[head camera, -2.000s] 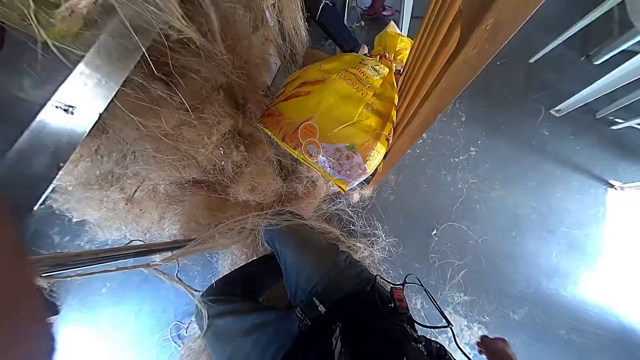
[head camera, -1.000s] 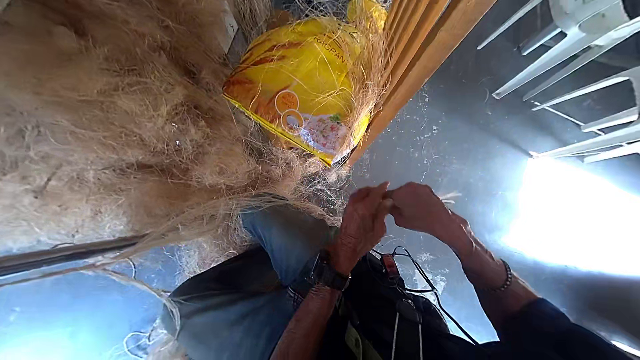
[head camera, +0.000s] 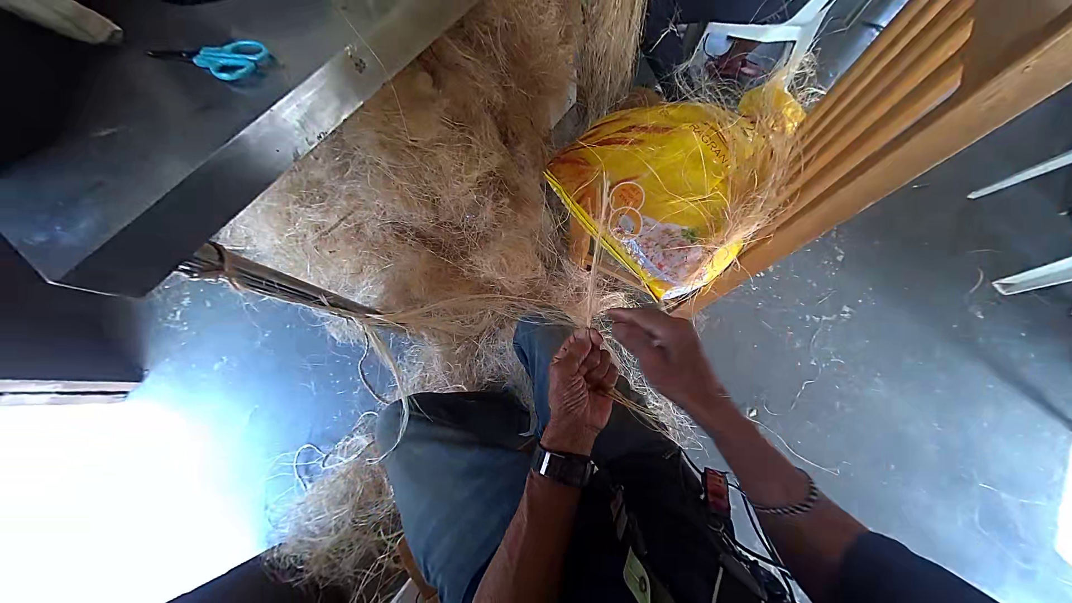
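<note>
Closed on a thin bundle of pale plant fibres (head camera: 593, 276), my left hand (head camera: 580, 381) is above my lap, a watch on its wrist. The strands rise upright from the fist, and some loose ends come out on its lower right. My right hand (head camera: 662, 356), slightly blurred, is just right of the left fist with its fingers bent toward the strands; whether it holds any is unclear. Behind the hands lies a large heap of tangled fibre (head camera: 419, 184). A yellow printed bag (head camera: 670, 193) with fibres strewn over it stands beyond my right hand.
Teal-handled scissors (head camera: 230, 60) lie on a dark metal-edged table (head camera: 285, 126) at upper left. A bundle of thin rods (head camera: 285, 280) runs from below it toward my knees. A slatted wooden piece (head camera: 879, 159) stands at right, near white plastic chair parts (head camera: 1034, 276). More fibre (head camera: 343, 519) lies at lower left.
Both hands were together near my lap a second ago; now they are slightly apart, with long strands standing up from the left fist. More fibres lie over the bag than two seconds ago. The view has shifted.
</note>
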